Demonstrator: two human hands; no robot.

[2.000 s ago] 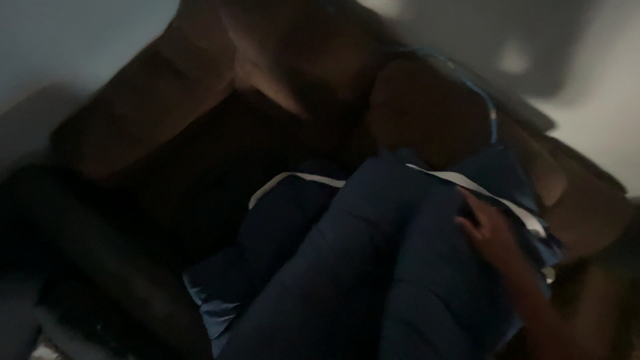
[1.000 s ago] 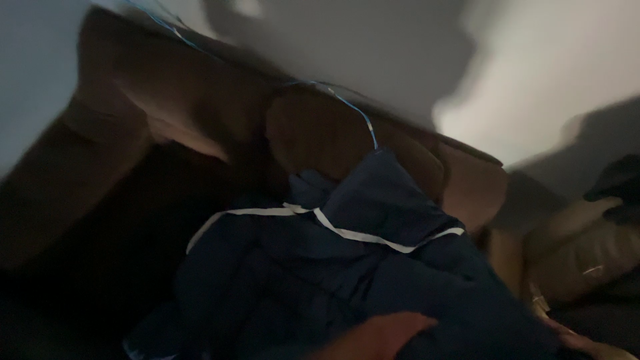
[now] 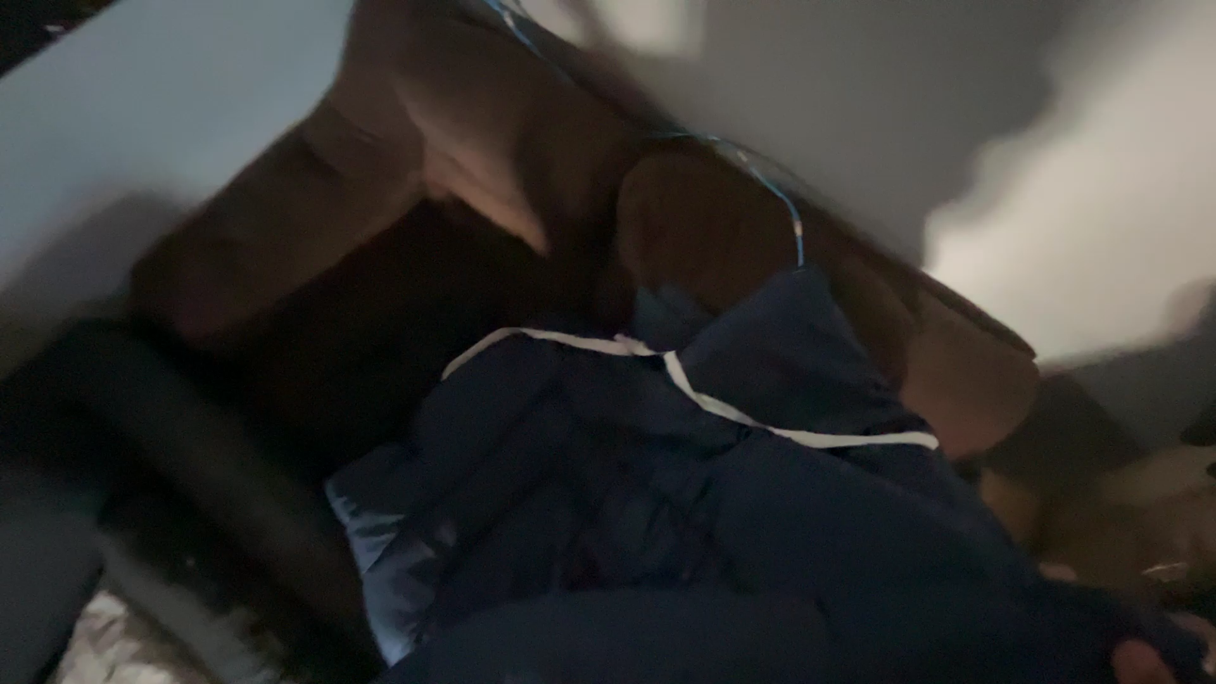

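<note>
A dark blue quilted cover (image 3: 608, 494) with a white trim strip lies bunched over a brown couch (image 3: 294, 218). At the lower right edge, part of my right hand (image 3: 1145, 660) shows, its fingers closed on the cover's corner, which is drawn out toward that side. My left hand does not show. The white strip (image 3: 722, 408) runs across the upper part of the cover in a wavy line. A thin blue cord (image 3: 788, 204) comes down over the couch back to the cover's raised upper corner.
The couch back and a rounded brown cushion (image 3: 693, 228) rise behind the cover, against a pale wall (image 3: 855, 114) with shadows. Dark, bulky shapes (image 3: 190, 475) fill the left side. A patterned pale surface (image 3: 123, 646) shows at the bottom left.
The right hand, spread on the cover two seconds ago, is now at the lower right edge holding its corner. The cover has been spread and pulled to the right. The view has shifted.
</note>
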